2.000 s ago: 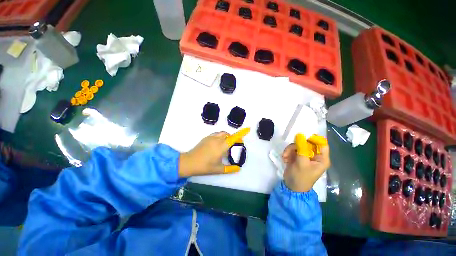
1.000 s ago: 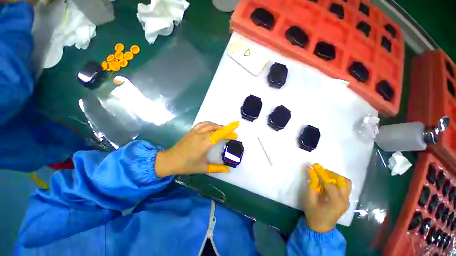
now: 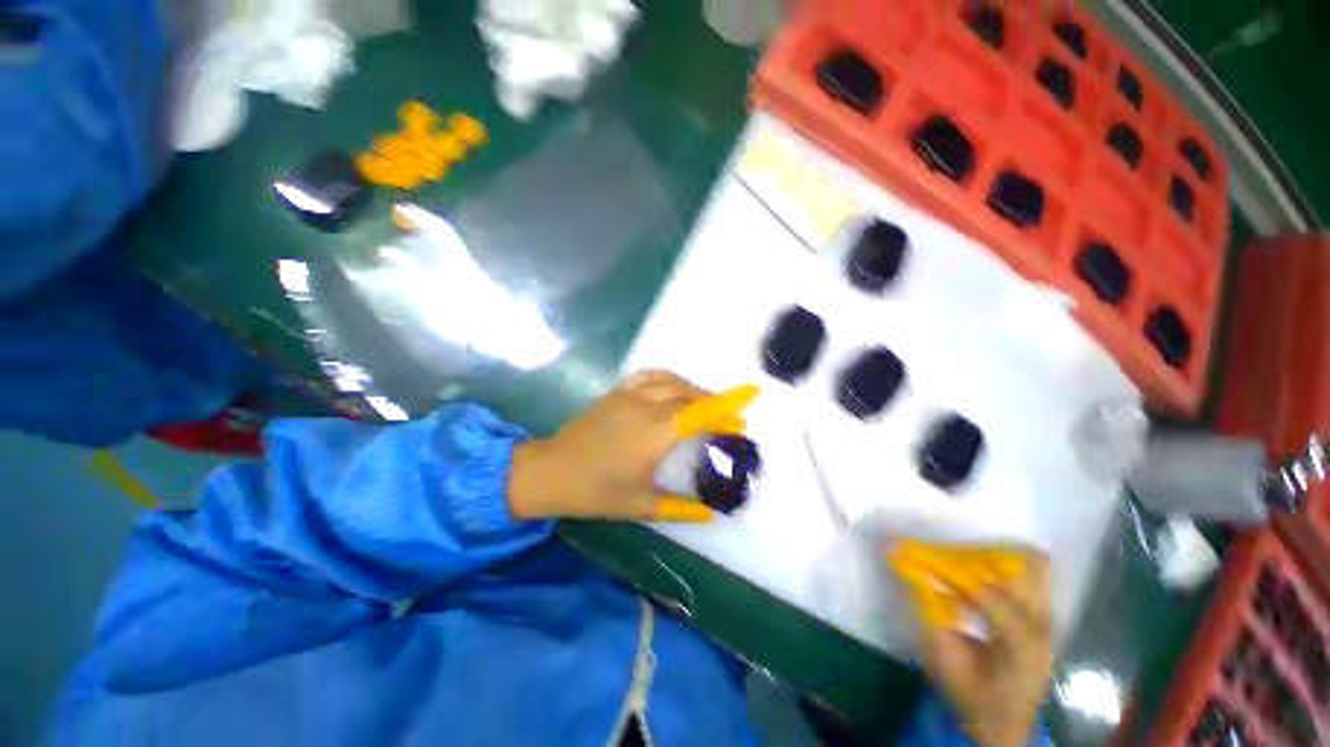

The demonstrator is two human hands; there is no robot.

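My left hand (image 3: pixel 627 450), with yellow-orange finger cots, holds a black octagonal part (image 3: pixel 728 473) between thumb and fingers, low over the front left of the white sheet (image 3: pixel 700 311). The part shows a pale reflection. My right hand (image 3: pixel 980 606) is blurred at the sheet's front right, cotted fingertips bunched; a pale, see-through piece (image 3: pixel 858 566) shows beside them. I cannot tell what it grips. A thin pale stick (image 3: pixel 826 479) lies between the hands. Several black parts, one of them here (image 3: pixel 871 382), lie farther back on the sheet.
A red-orange foam tray (image 3: pixel 974 222) with black parts stands behind the sheet; more trays are at right. A dispenser bottle (image 3: pixel 1199 471) is right of the sheet. Loose finger cots (image 3: pixel 419 148), a round black object (image 3: pixel 324 190) and crumpled wipes (image 3: pixel 551 53) are left. Another person's blue sleeve (image 3: pixel 80 161) shows.
The view has shifted, moving the scene rightward. My right hand has lowered towards the sheet's front edge. The thin stick now shows on the sheet. My left hand still holds the part.
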